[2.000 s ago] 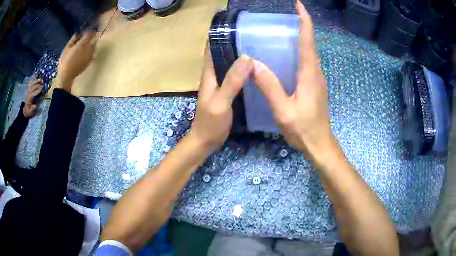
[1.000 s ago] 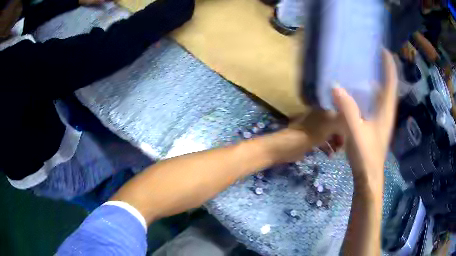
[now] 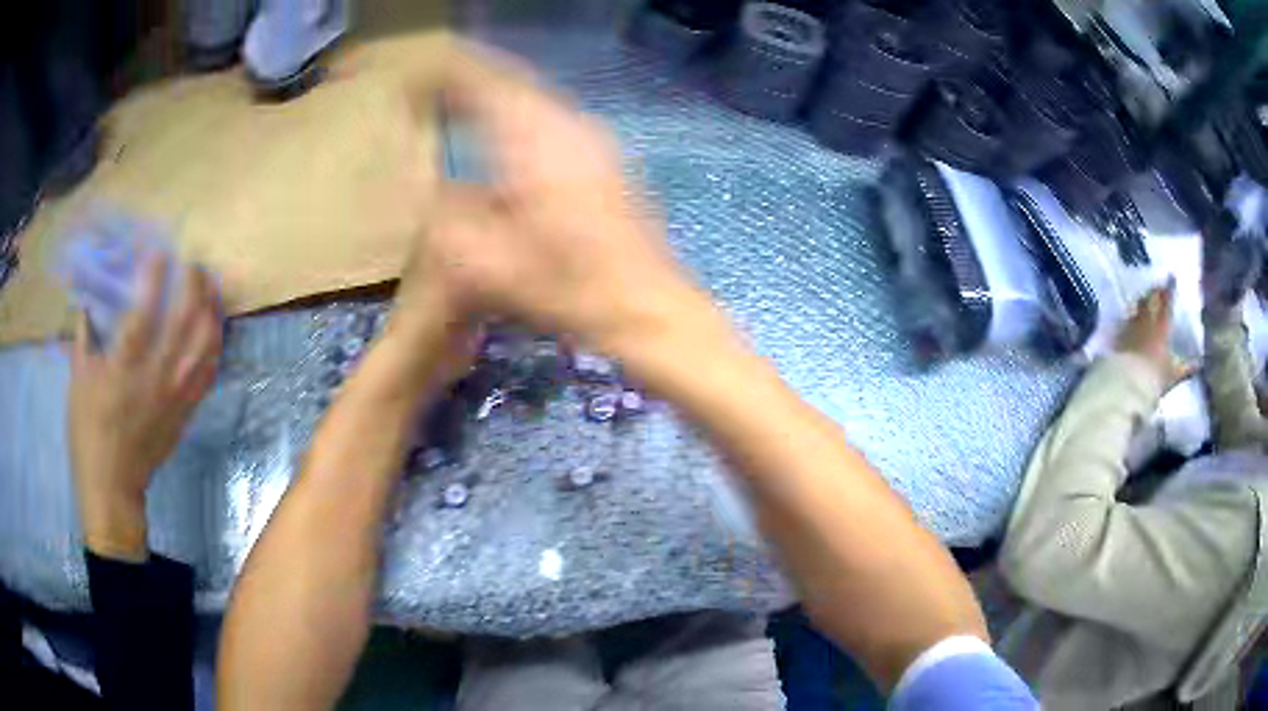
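My left hand [image 3: 452, 264] and my right hand [image 3: 556, 195] are close together or overlapping above the front edge of the tan sheet, both blurred. Whether they hold anything cannot be told. No housing shows in them. Loose round fittings [image 3: 602, 406] with pale centres lie on the bubble wrap [image 3: 821, 320] below my hands. Two closed black and milky housing units, a nearer one [image 3: 990, 250] and one beyond it [image 3: 1053, 257], lie side by side to the right.
The tan sheet [image 3: 250, 181] lies at back left with a pale unit [image 3: 295, 42] behind it. A person's hand [image 3: 146, 382] at left holds a blurred pale thing. Dark ribbed shells [image 3: 876, 77] stand at the back. Another person's arm [image 3: 1078, 445] reaches in at right.
The black and milky unit held in my hands earlier no longer shows there. My hands have come together over the sheet's edge. The view has swung, and the person at left now holds a pale thing.
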